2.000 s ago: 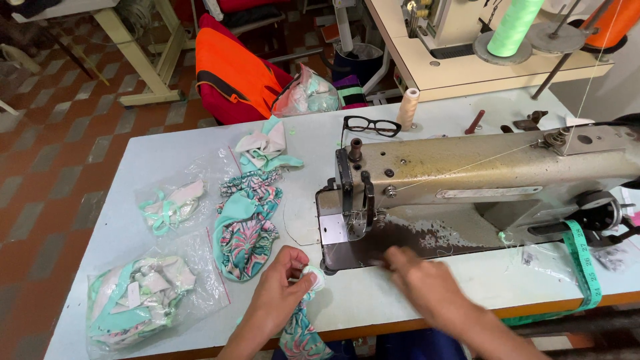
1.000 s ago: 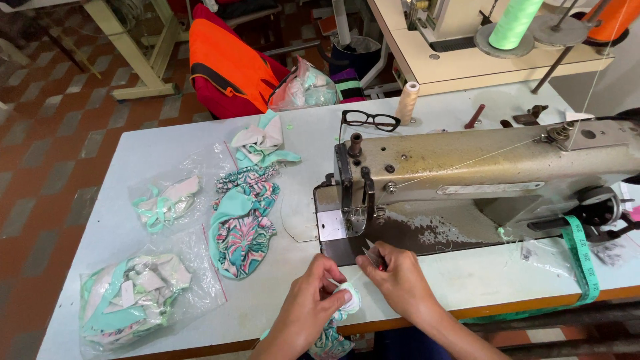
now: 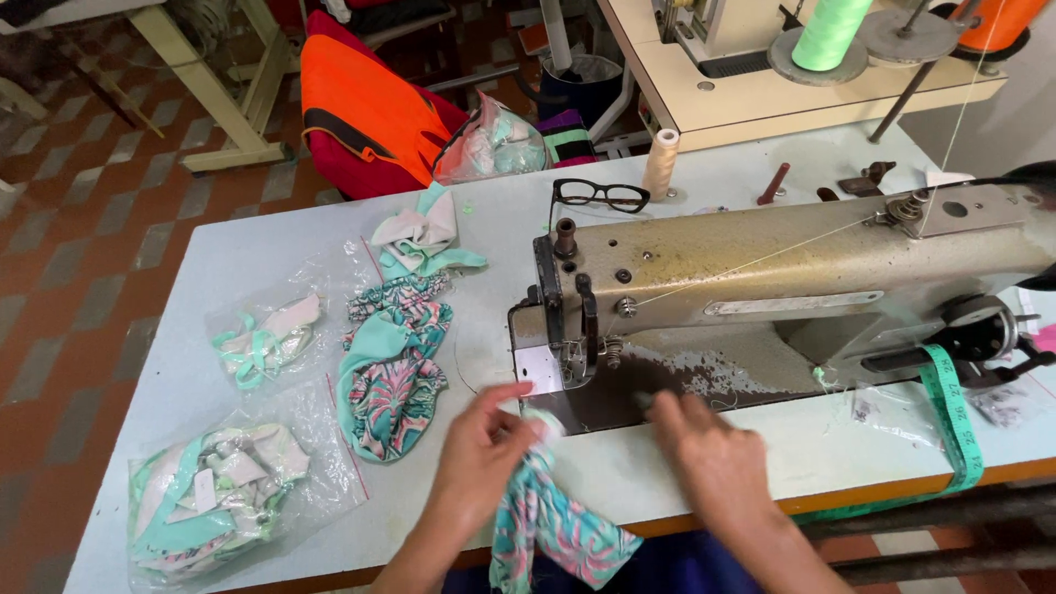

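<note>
My left hand [image 3: 483, 450] pinches a strip of turquoise and pink patterned fabric [image 3: 549, 520] near its pale top end, at the table's front edge. The cloth hangs down over that edge. On the bed of the sewing machine [image 3: 742, 264] rests my right hand [image 3: 701, 437], blurred; a small dark thing shows at its fingertips, too unclear to name. Left of the needle area lie a patterned fabric piece with a turquoise band [image 3: 396, 388] and a pale and turquoise fabric piece [image 3: 421, 231].
Two clear plastic bags of fabric, one small [image 3: 272, 338] and one larger [image 3: 223, 495], lie at the left. Black-framed glasses [image 3: 601, 195] and a beige thread cone [image 3: 661, 165] stand behind the machine. A turquoise measuring tape [image 3: 949, 412] hangs over the front edge at right.
My right hand was beside my left one second ago, holding a small pointed metal tool; it has moved right, away from the fabric. My left hand still holds the patterned cloth, which now shows more fully.
</note>
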